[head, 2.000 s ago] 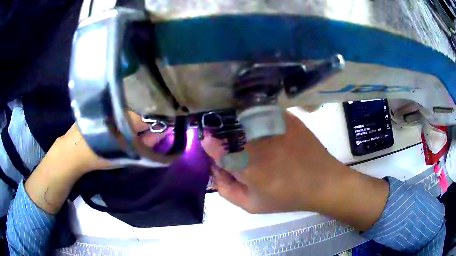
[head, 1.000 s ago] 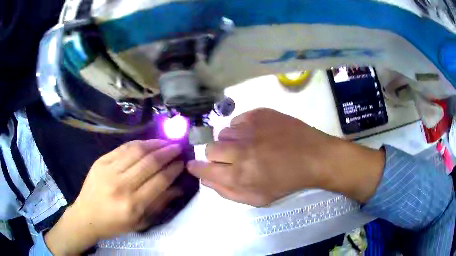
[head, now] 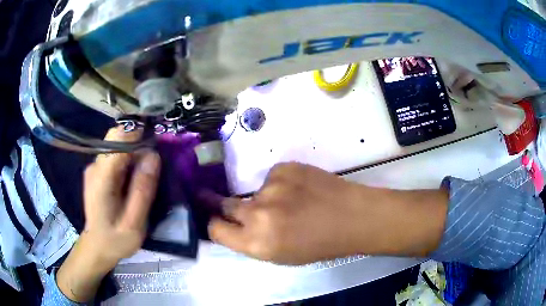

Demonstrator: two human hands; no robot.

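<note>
A white and blue sewing machine head (head: 353, 45) crosses the top of the view. Dark cloth (head: 182, 179) lies under the needle area, purple where the lamp lights it. A dark-edged piece with a pale patch (head: 170, 226) hangs at its front. My left hand (head: 120, 197) is on the cloth left of the needle, thumb and fingers close together, fingertips partly behind the metal loop. My right hand (head: 281, 215) has its fingertips at the cloth's right edge, slightly blurred. Whether it pinches the cloth is unclear. The needle is hidden.
A lit smartphone (head: 416, 101) lies right of the needle. A yellow ring handle (head: 335, 77) shows behind the bed. A red packet (head: 521, 127) is at the far right. A printed ruler strip (head: 155, 282) runs along the front edge. Striped pale cloth (head: 27, 203) is piled left.
The view has shifted, so the machine head sits further left and up. My left hand has moved up beside the metal loop. The cloth has turned, showing a dark-edged pale patch. The yellow handle has come into view.
</note>
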